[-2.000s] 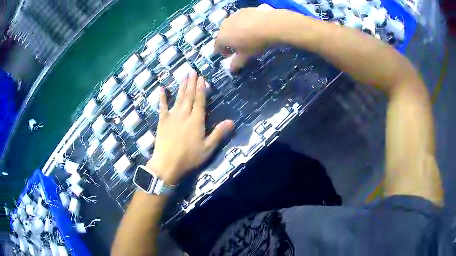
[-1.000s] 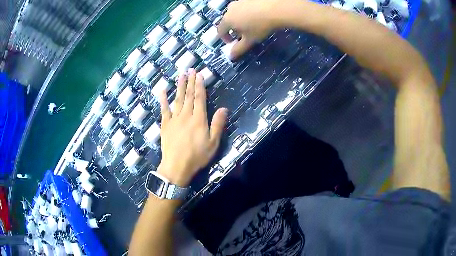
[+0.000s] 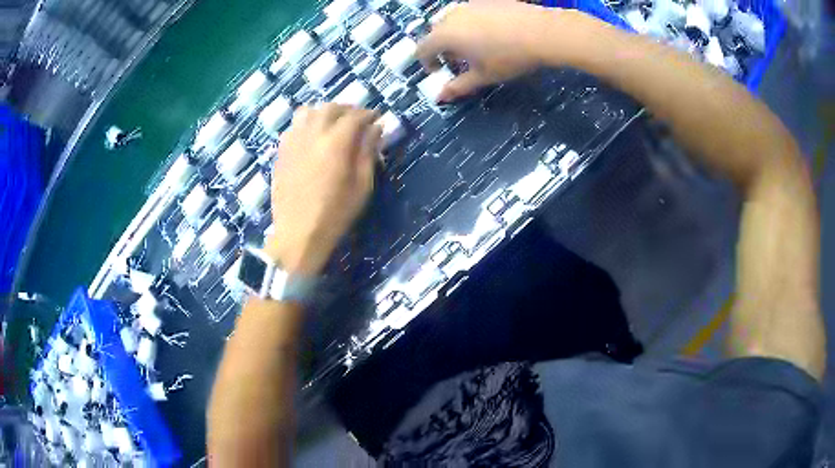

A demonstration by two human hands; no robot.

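Note:
The clear blister tray point(image 3: 439, 260) lies slanted in front of me. Its far rows hold white wired blocks point(image 3: 276, 116); the pockets near me show only glare and ridges. My left hand point(image 3: 325, 174), with a watch on the wrist, is over the filled rows, its fingers curled. A white block point(image 3: 392, 130) shows at its fingertips; whether it is gripped cannot be told. My right hand point(image 3: 462, 55) is at the upper part of the tray, its thumb and fingers around a white block point(image 3: 438, 86) in the third row.
A blue bin point(image 3: 117, 366) heaped with white blocks stands at lower left, with loose blocks point(image 3: 145, 315) jumbled beside it. Another blue bin point(image 3: 771, 46) of blocks is at upper right. The green conveyor point(image 3: 101, 183) runs beyond the tray, with a wired component point(image 3: 115, 137) on it.
My left hand has gone from lying flat with spread fingers to curled fingers, slightly higher in the picture. My right hand stays at nearly the same block. The component on the belt has shifted up and right.

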